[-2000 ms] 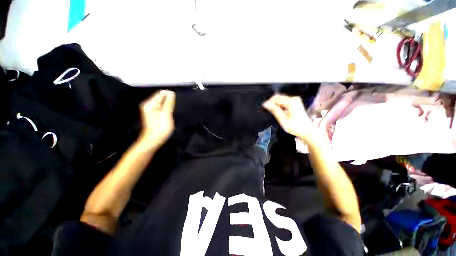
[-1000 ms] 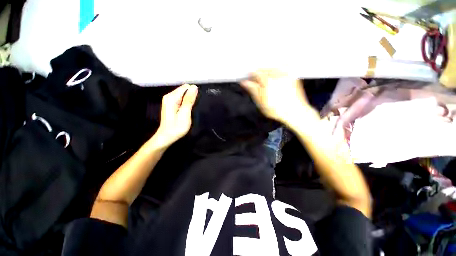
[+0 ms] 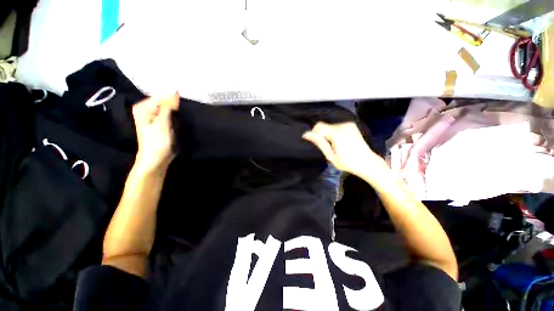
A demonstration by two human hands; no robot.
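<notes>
A black garment (image 3: 243,135) is stretched between my two hands just below the front edge of the white table. My left hand (image 3: 155,124) is closed on its left part. My right hand (image 3: 340,143) pinches its right part. A small white drawcord loop (image 3: 258,113) shows at the upper edge of the cloth between the hands. My fingertips are partly hidden in the black cloth.
The white table (image 3: 340,54) carries blue tape (image 3: 110,21), yellow-handled snips (image 3: 465,34), tape pieces (image 3: 468,59) and dark red scissors (image 3: 525,63). Black garments (image 3: 54,200) with white loops lie at left. Pink fabric (image 3: 480,152) is piled at right.
My left hand has moved left, and my right hand slightly right and down from the table edge. The black cloth is now stretched wide between them, and a white loop shows on it.
</notes>
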